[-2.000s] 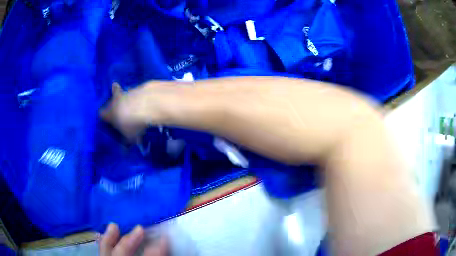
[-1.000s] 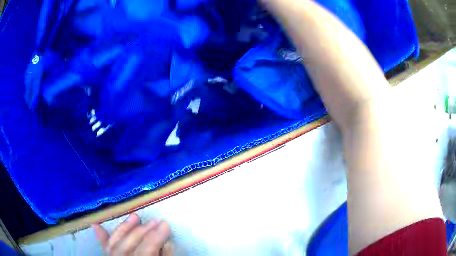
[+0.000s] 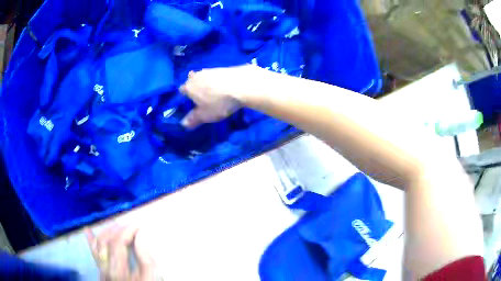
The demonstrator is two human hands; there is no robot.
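Note:
Blue pieces (image 3: pixel 137 71) with small white printed logos and white plastic bits lie heaped in a blue cloth-lined bin. My right hand (image 3: pixel 211 99) reaches over the heap, thumb and fingers apart; nothing is visibly held, though contact with the pieces is unclear. My left hand (image 3: pixel 121 253) is slightly blurred at the bottom left, fingers apart and empty, over the table near the bin. A blue workpiece (image 3: pixel 329 233) with a white logo lies on the white table below my right forearm. Its strap has a white buckle (image 3: pixel 293 193).
The bin's near rim (image 3: pixel 220 164) runs along the white table (image 3: pixel 220 219). A white cone with a green tip (image 3: pixel 460 122) and metal machine parts (image 3: pixel 483 160) stand at the right. Brown material (image 3: pixel 420 33) is behind. Dark blue cloth (image 3: pixel 33 270) fills the bottom left corner.
My right hand has come back into view over the middle of the heap. The view has shifted, showing more of the workpiece on the table. My left hand stays near the bin edge.

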